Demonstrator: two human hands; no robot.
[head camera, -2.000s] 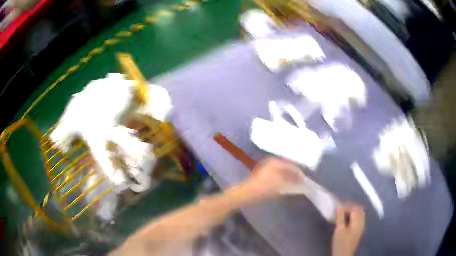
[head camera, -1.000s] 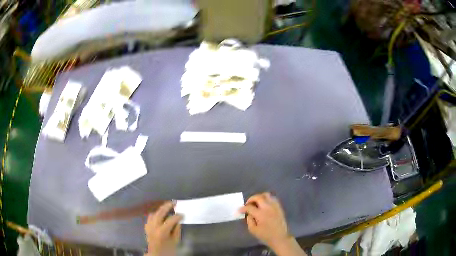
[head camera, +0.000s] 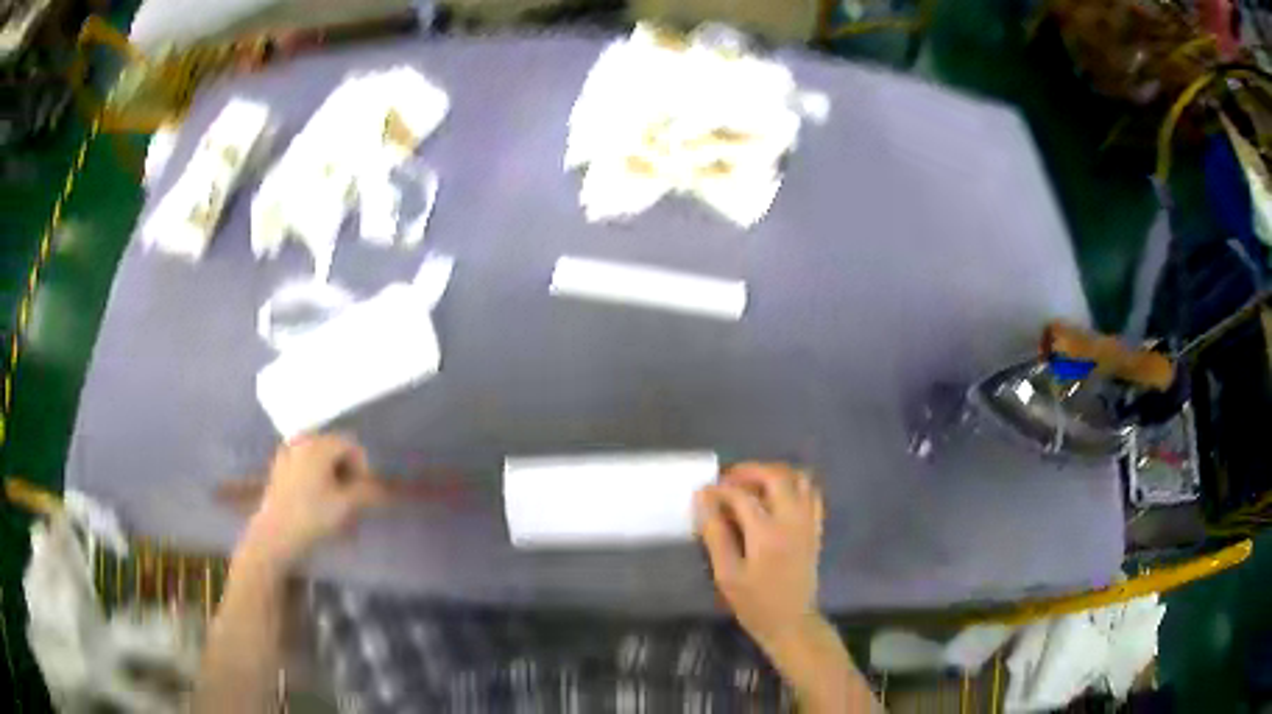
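A white rectangular fabric piece lies flat on the grey-purple ironing table in front of me. My right hand has its fingertips on the piece's right end. My left hand is left of the piece, over the middle of the blurred red-brown strip template, with its fingers closed on it. A pressed narrow white strip lies beyond the fabric piece. The stack of unfolded pieces lies beyond my left hand.
The steam iron is at the right edge by its metal rest. White bundles lie at the far middle and far left, with a flat bundle beside. Looped strips touch the stack. White fabric hangs below right.
My left hand has left the fabric piece and moved left onto the template. The fabric piece now lies flat, with my right hand still at its right end. The view has shifted.
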